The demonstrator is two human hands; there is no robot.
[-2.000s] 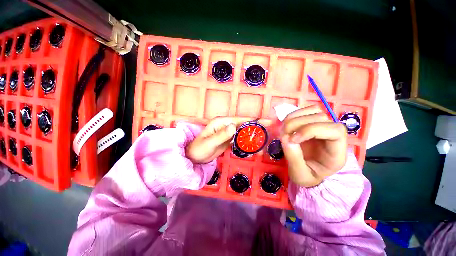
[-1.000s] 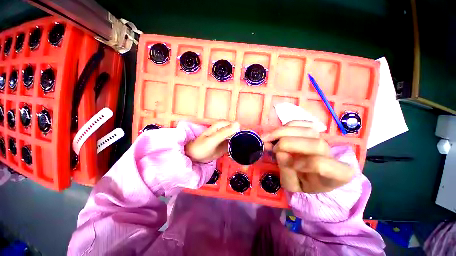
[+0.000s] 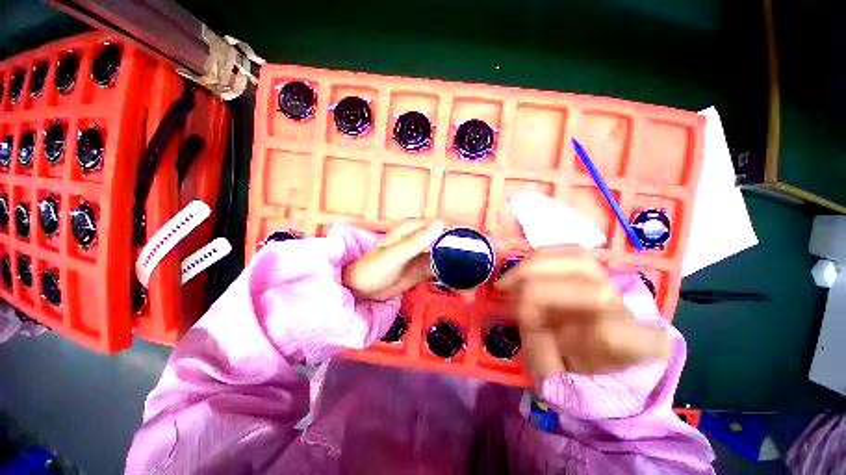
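My left hand [image 3: 394, 261] holds a round black watch head [image 3: 462, 259] by its left edge, above the tray. Its glossy screen faces up, dark, with a pale reflected band. My right hand [image 3: 584, 315] is blurred, just right of the watch head; its fingertips are unclear and I cannot tell if it holds anything. The red-orange tray [image 3: 371, 74] has square pockets, some with black watch heads [image 3: 475, 138]. A white wipe [image 3: 557, 221] lies on the tray above my right hand. A blue stick [image 3: 605, 193] lies across pockets at the right.
Tilted red-orange trays [image 3: 116, 195] with watch heads stand at the left. White straps [image 3: 173, 239] and dark curved straps are at their edge. A white sheet [image 3: 724, 204] lies under the tray's right edge. A thin dark tool [image 3: 724, 296] is on the green mat. A white box [image 3: 830, 306] is far right.
The watch head's red-orange dial has gone dark. The blurred right hand has moved slightly down and right, away from the wipe and blue stick, uncovering more of both.
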